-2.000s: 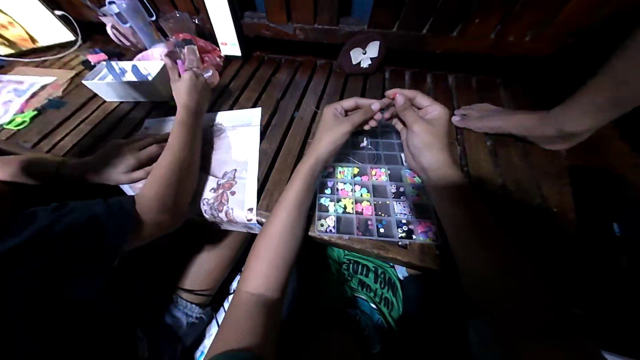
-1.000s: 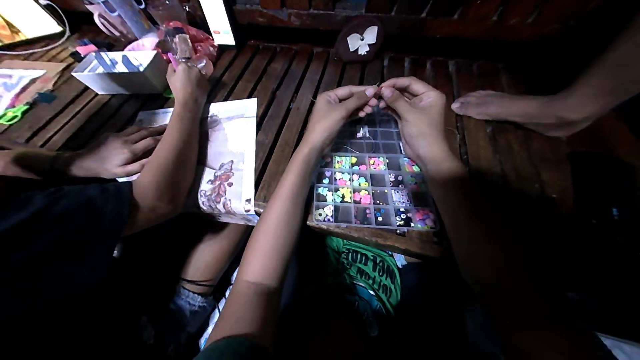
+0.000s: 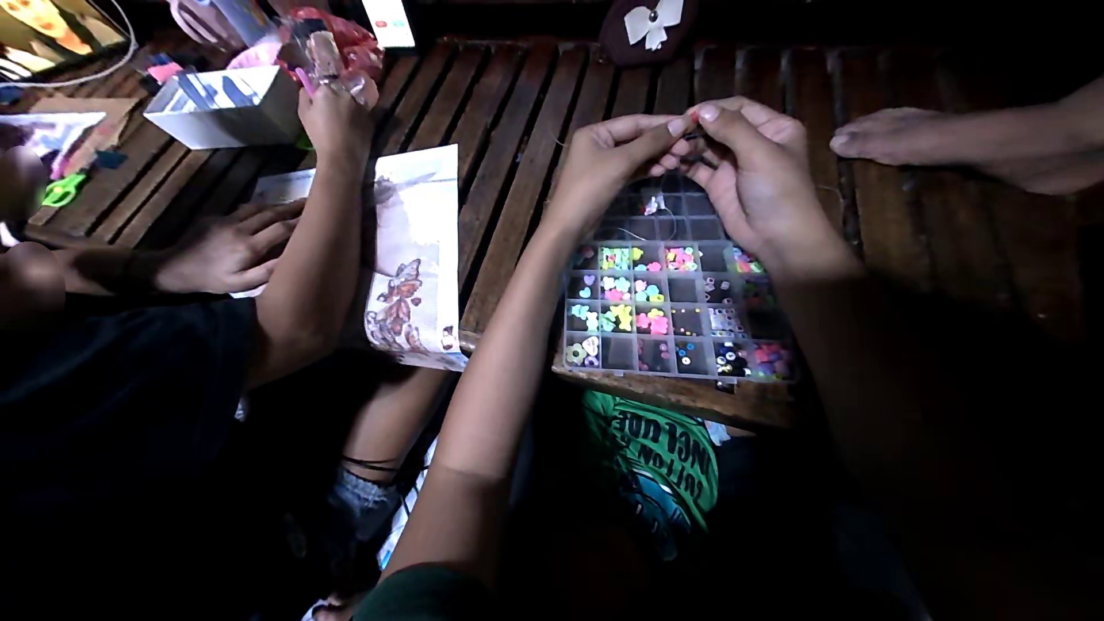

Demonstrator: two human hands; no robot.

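My left hand [image 3: 617, 164] and my right hand [image 3: 755, 168] meet above the far end of a clear plastic bead box [image 3: 604, 354]. Their fingertips pinch a small red bead [image 3: 693, 117], and a thin cord [image 3: 634, 234] hangs down in a loop over the box. Which hand has the bead and which the cord is hard to tell. Flower-shaped and other colourful beads [image 3: 653, 322] fill many compartments; others look dark. A small white packet or piece [image 3: 654, 204] lies in the box's far part, below my fingers.
At left another person's hand [image 3: 332, 121] is raised beside a white box [image 3: 224, 129], near a butterfly-printed sheet [image 3: 418, 250]. Green scissors [image 3: 63, 190] lie farther left. A bare foot [image 3: 897, 136] rests on the slatted wooden bench [image 3: 509, 164]; a dark bow-trimmed item [image 3: 647, 39] stands behind.
My hands stay together over the bead box, with the fingers slightly shifted. The other person's raised hand remains near the white box.
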